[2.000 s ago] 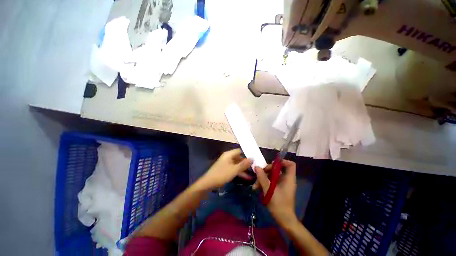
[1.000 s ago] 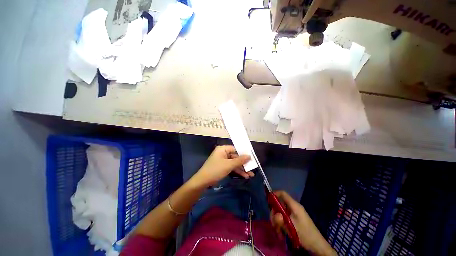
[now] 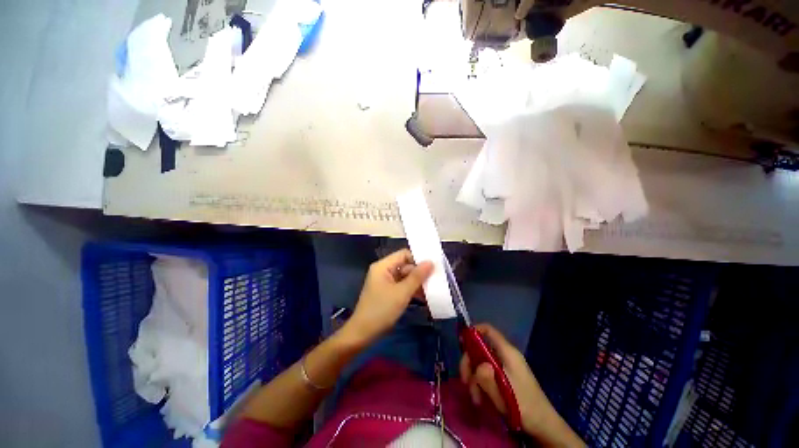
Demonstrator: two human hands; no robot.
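Note:
My left hand (image 3: 390,290) grips a narrow white fabric strip (image 3: 424,238) near its lower part, between thumb and fingers. The strip slants up over the table's front edge. My right hand (image 3: 504,381) holds scissors (image 3: 492,372) by their red handles. The silver blades point up along the strip's right long edge. Whether the blades touch the cloth cannot be told.
White strips (image 3: 561,175) fan out under the sewing machine (image 3: 604,19) and hang toward the edge. Loose white pieces (image 3: 206,92) lie on the table (image 3: 307,188) at left. Blue baskets stand below, left (image 3: 213,332) with white cloth and right (image 3: 626,350).
The scissors have moved from upright beside the machine-side strips to slanting along the held strip, with my right hand lower. The strip now stands steeper. The view has shifted slightly.

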